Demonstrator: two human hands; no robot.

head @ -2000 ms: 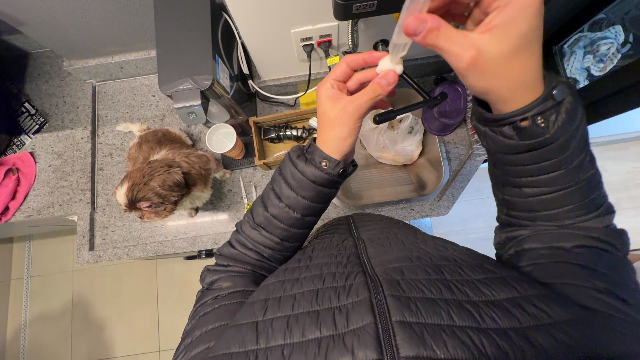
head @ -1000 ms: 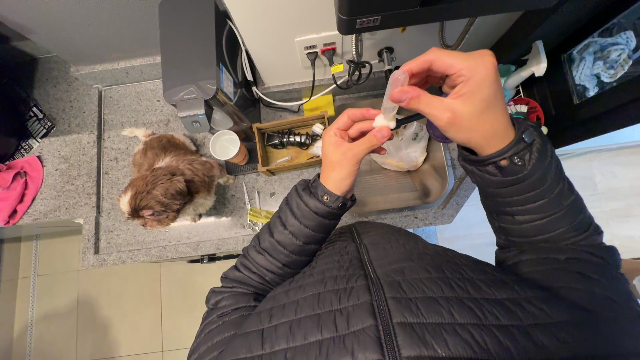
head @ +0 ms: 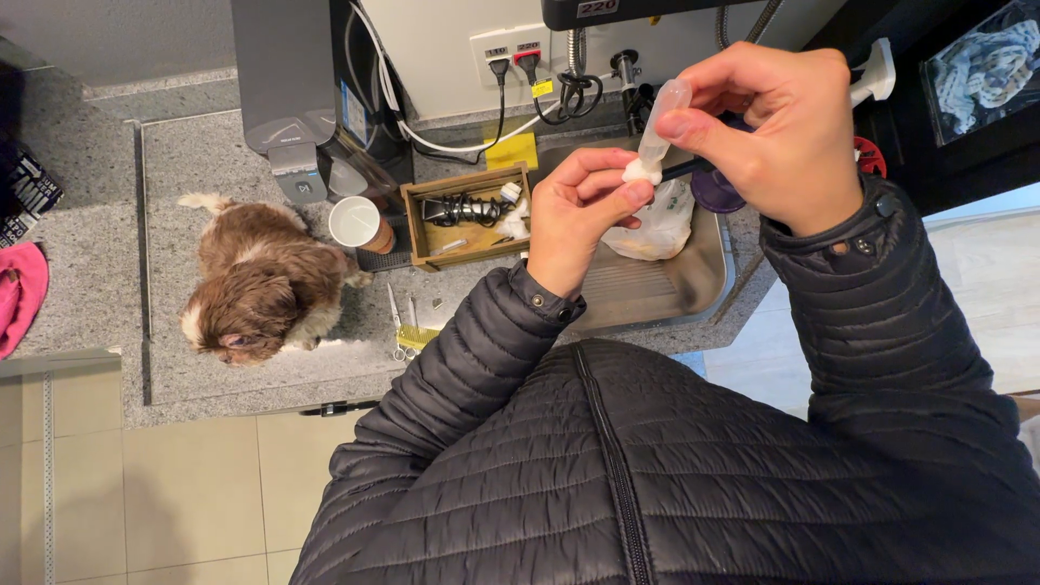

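Over the sink, my left hand (head: 581, 215) pinches a white cotton ball (head: 642, 171) between thumb and fingers. My right hand (head: 764, 134) holds a small translucent plastic bottle (head: 665, 122) with its narrow end down against the cotton. A brown and white dog (head: 264, 280) sits on the granite counter at the left, its head lowered. Between the dog and my left sleeve lie scissors (head: 395, 313) and a yellow comb (head: 417, 337). A wooden tray (head: 416, 236) behind them holds a black hair clipper (head: 445, 210) with its cord and some white cotton (head: 513, 221).
A paper cup (head: 355, 223) stands between dog and tray. Behind are a dark water dispenser (head: 284, 81) and wall sockets with plugged cords (head: 501, 81). A plastic bag (head: 654, 231) is in the steel sink (head: 699, 284). The counter's front edge (head: 268, 406) runs below the dog.
My hands stay together at the cotton. The bottle, upright above the cotton two seconds ago, now leans slightly to the right. The view has shifted somewhat.
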